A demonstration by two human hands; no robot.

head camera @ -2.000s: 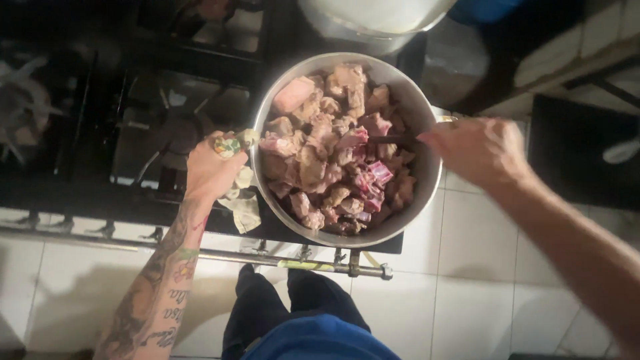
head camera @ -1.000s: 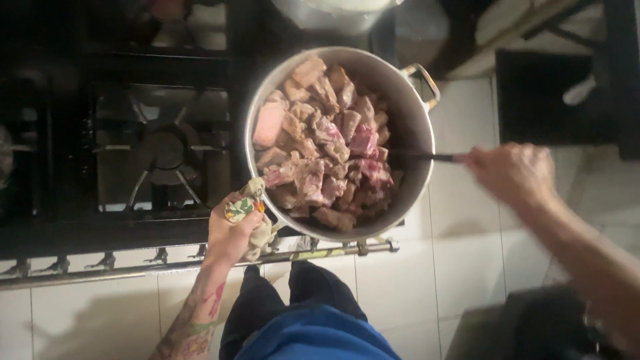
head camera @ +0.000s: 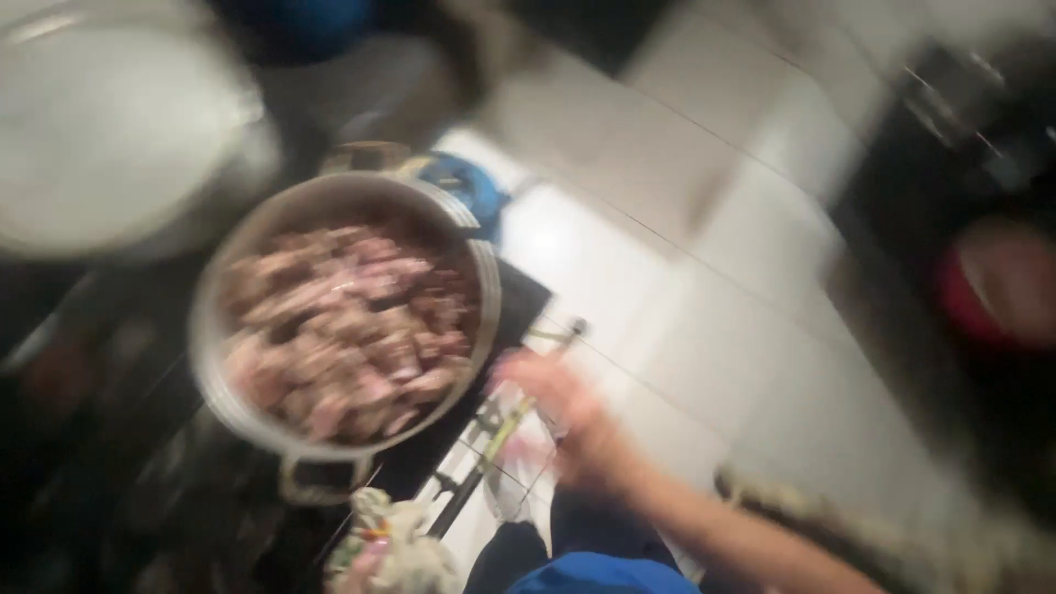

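A large metal pot [head camera: 206, 355] of browned and pinkish meat chunks [head camera: 346, 330] stands on the black stove. Below its near handle [head camera: 318, 483], my left hand [head camera: 367, 565] is at the bottom edge, holding a pale patterned cloth [head camera: 404, 544], apart from the handle. My right hand [head camera: 553, 392] is blurred at the stove's front rail, right of the pot; its fingers and whatever they may touch are unclear. No stirring tool shows in the pot.
A big pale round vessel [head camera: 115, 140] stands at upper left. Behind the pot is a blue object [head camera: 466, 190]. The stove's front rail [head camera: 487, 454] runs diagonally over white floor tiles [head camera: 685, 330]. A red round object [head camera: 982, 297] lies far right.
My right hand has left the dark-handled tool it held over the pot and is now beside the rail. My left hand with the cloth has come off the pot handle. The view has turned strongly.
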